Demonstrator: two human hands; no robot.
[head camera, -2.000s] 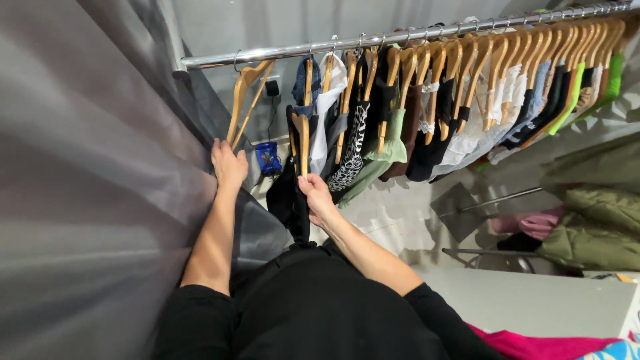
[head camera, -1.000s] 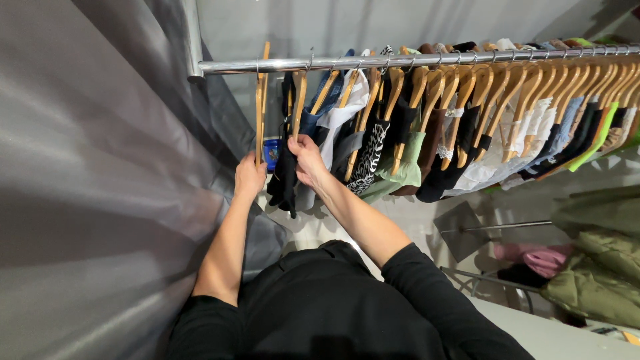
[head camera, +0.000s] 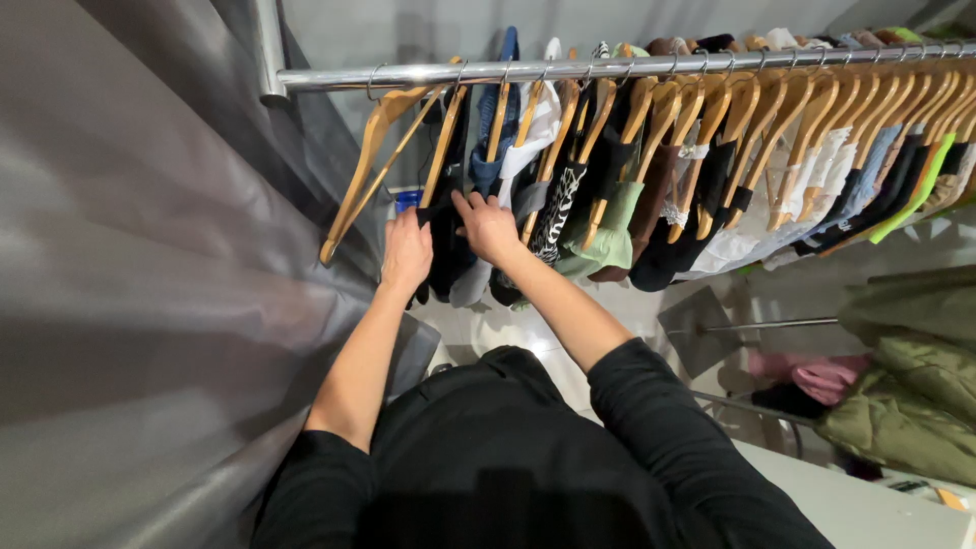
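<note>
A row of clothes on wooden hangers hangs from a chrome rail (head camera: 473, 73). At its left end is a bare wooden hanger (head camera: 364, 164). Just right of it, a black garment (head camera: 450, 255) hangs on a wooden hanger (head camera: 442, 145). My left hand (head camera: 406, 248) touches that garment's left edge, near the hanger's lower end; its fingertips are partly hidden. My right hand (head camera: 489, 227) lies with fingers spread against the garment's right side. Beyond it hang a blue denim garment (head camera: 486, 171), a white garment (head camera: 540, 126) and a black-and-white patterned garment (head camera: 560, 213).
A grey curtain (head camera: 152, 267) fills the left side. At the right are an olive padded garment (head camera: 907, 404), a pink garment (head camera: 831, 377) and a metal stand's bar (head camera: 770, 324). A white surface (head camera: 846, 496) lies at the lower right. A blue object (head camera: 408, 200) shows behind the hangers.
My left hand has left the bare hanger at the rail's left end and moved to the black garment. My right hand has let go of the black garment's hanger and rests on its right side.
</note>
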